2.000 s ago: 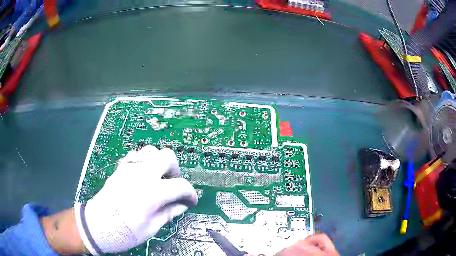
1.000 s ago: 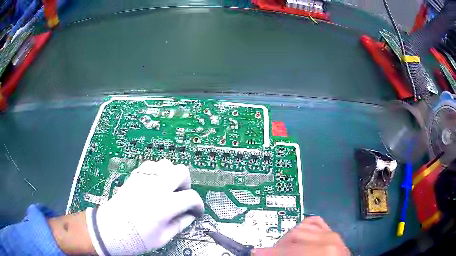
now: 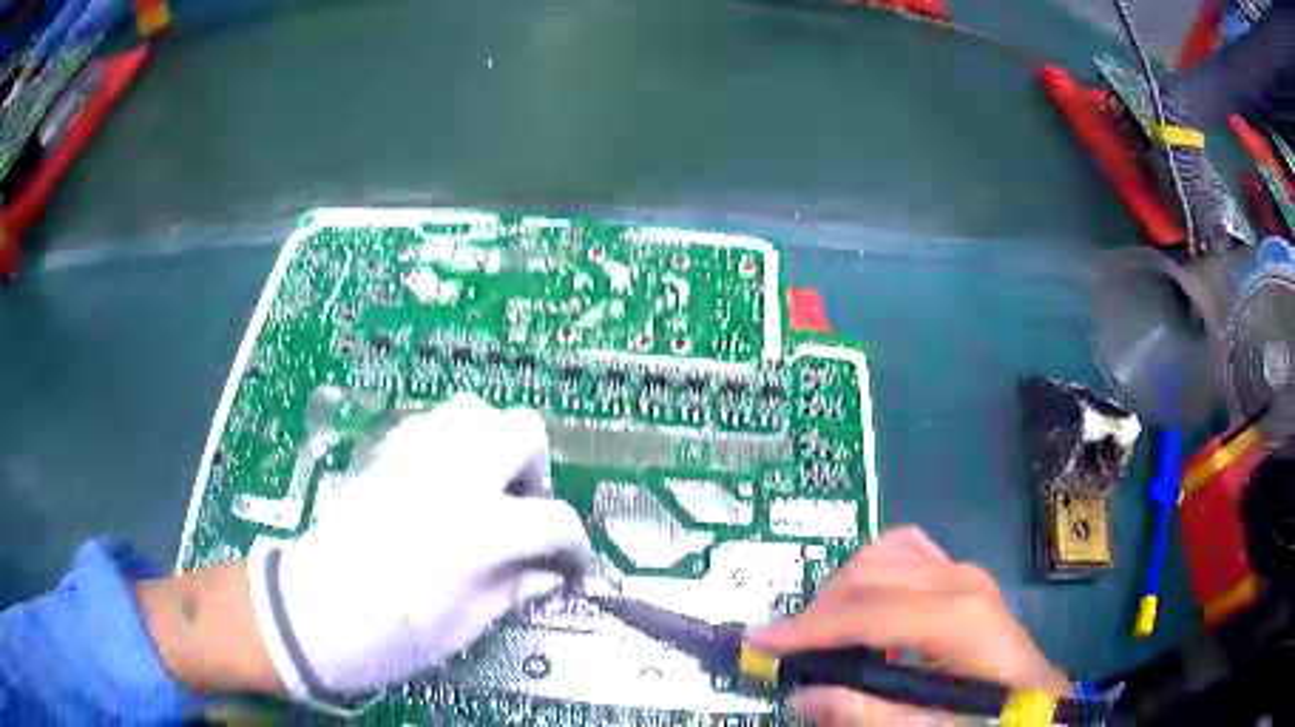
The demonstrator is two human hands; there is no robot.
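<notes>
A large green circuit board [image 3: 682,313] with a white border lies in front of me, its lower part white with glare. My left hand [image 3: 426,554], in a white knit glove, is over the board's left and middle part with fingertips pinched together; solder wire between them cannot be made out. My bare right hand [image 3: 909,618] grips a black soldering iron [image 3: 881,679] with yellow bands. The iron's dark tip points left and reaches the board beside the gloved fingertips; whether it touches a joint is hard to tell.
A red carrier piece [image 3: 808,310] shows at the board's upper right. Right of the board are an iron stand with a yellow-brown sponge [image 3: 1081,530], a blue stick [image 3: 1165,490], a grey cone [image 3: 1153,334] and a round fan [image 3: 1267,348]. Red carriers with boards stand at both upper sides.
The board appears higher in view. My right hand has come further into view from the lower edge, showing the iron's handle. My gloved hand has shifted slightly right and stays pinched near the tip.
</notes>
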